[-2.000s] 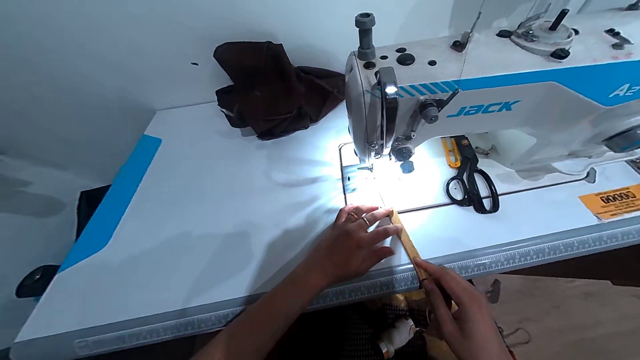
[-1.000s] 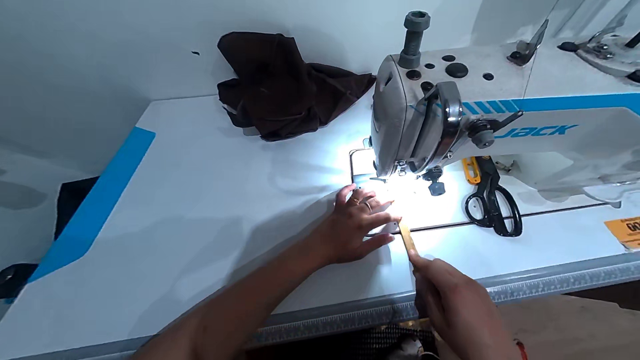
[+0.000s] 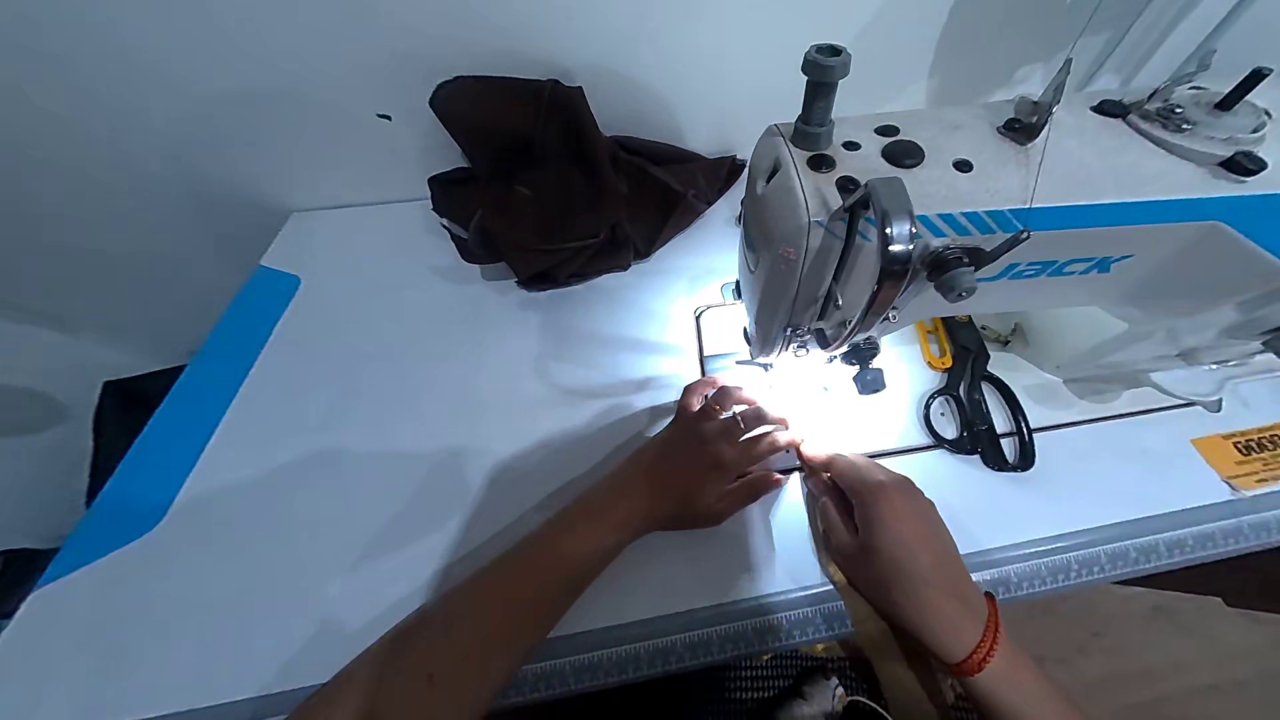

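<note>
A Jack sewing machine (image 3: pixel 1000 240) stands at the right, its lamp glaring over the needle area. Just in front of the needle, my left hand (image 3: pixel 715 455) lies with fingers spread on the table, its fingertips near the end of a narrow yellowish strip (image 3: pixel 865 625). Between the thumb and fingers of my right hand (image 3: pixel 880 530) the strip is pinched close to the machine bed; it runs down over the table's front edge. Glare hides the needle and the strip's far end. Whether the left fingertips press on the strip, I cannot tell.
Black-handled scissors (image 3: pixel 980 400) and a small yellow tool (image 3: pixel 935 345) lie under the machine arm. Dark brown cloth (image 3: pixel 590 190) is heaped at the back. A ruler tape (image 3: pixel 700 650) runs along the front edge. An orange printed label (image 3: pixel 1242 457) is at the far right.
My right hand has moved up along the strip, nearer to the needle area and my left hand. The left hand stays by the needle. The view has shifted closer to the machine.
</note>
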